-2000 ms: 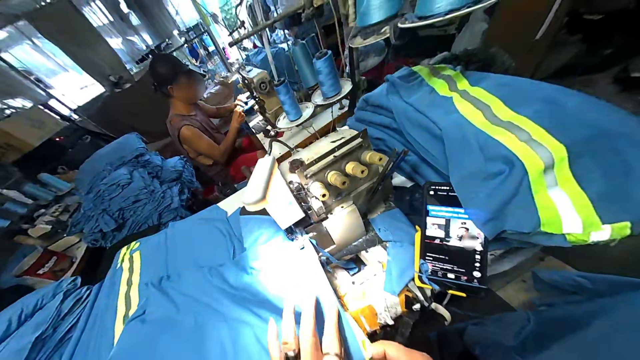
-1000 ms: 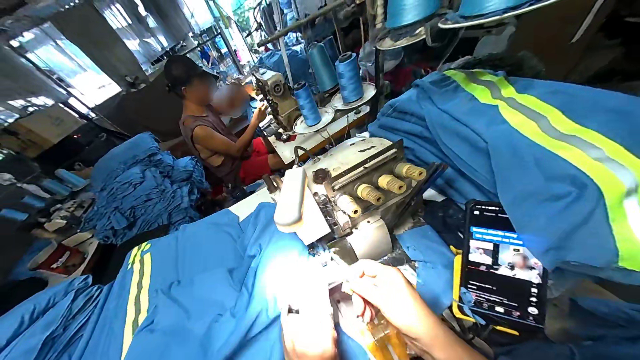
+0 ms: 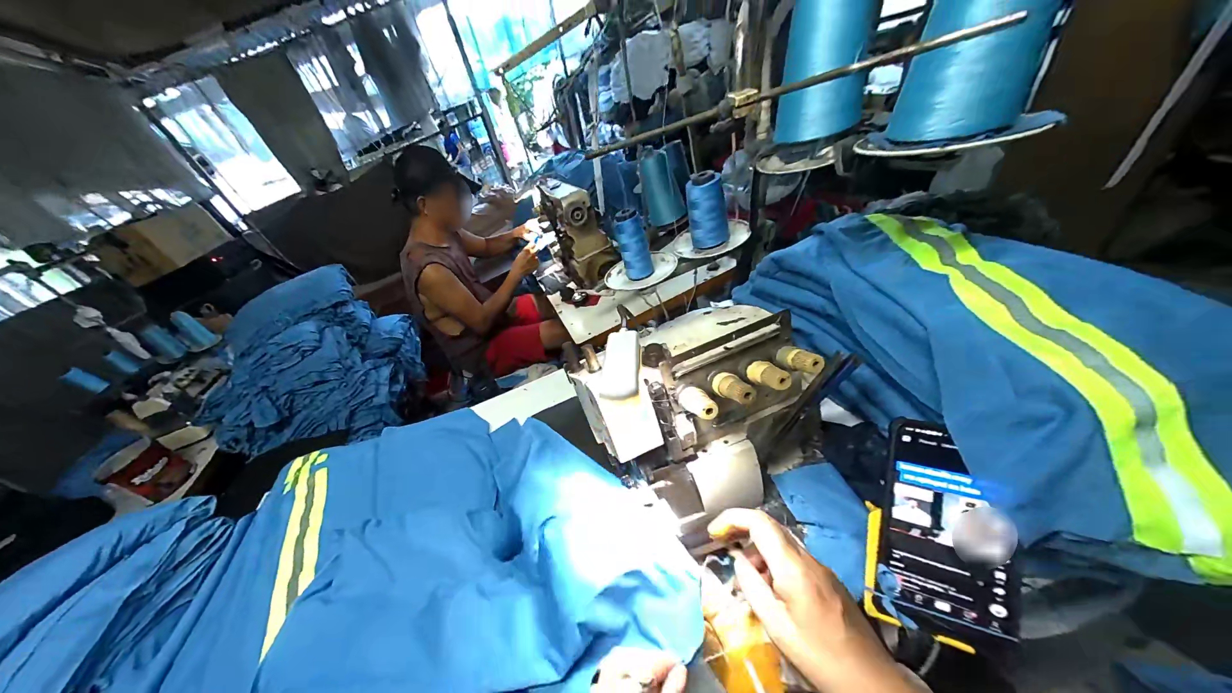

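An overlock sewing machine [image 3: 707, 385] with several cream tension knobs stands in the middle, its lamp glaring on the cloth beside the needle area. Blue fabric [image 3: 433, 558] with a yellow and grey reflective stripe spreads to its left. My left hand [image 3: 640, 671] is at the bottom edge on the fabric's edge, mostly cut off, so its grip is unclear. My right hand [image 3: 794, 597] is at the machine's front, right of the fabric, with fingers bent near the lower cover; whether something is between the fingertips cannot be told.
A lit phone [image 3: 948, 539] in a yellow-edged holder stands right of the machine, below piled blue cloth [image 3: 1039, 356] with reflective tape. Thread cones [image 3: 823, 72] hang over the back. Across from me a person [image 3: 462, 260] sits at another sewing machine [image 3: 577, 231], beside a heap of blue cloth [image 3: 313, 356].
Two seconds ago a hand lay flat on the fabric with fingers spread. My right hand has since come up to the machine's front, and my left hand has moved down toward the bottom edge.
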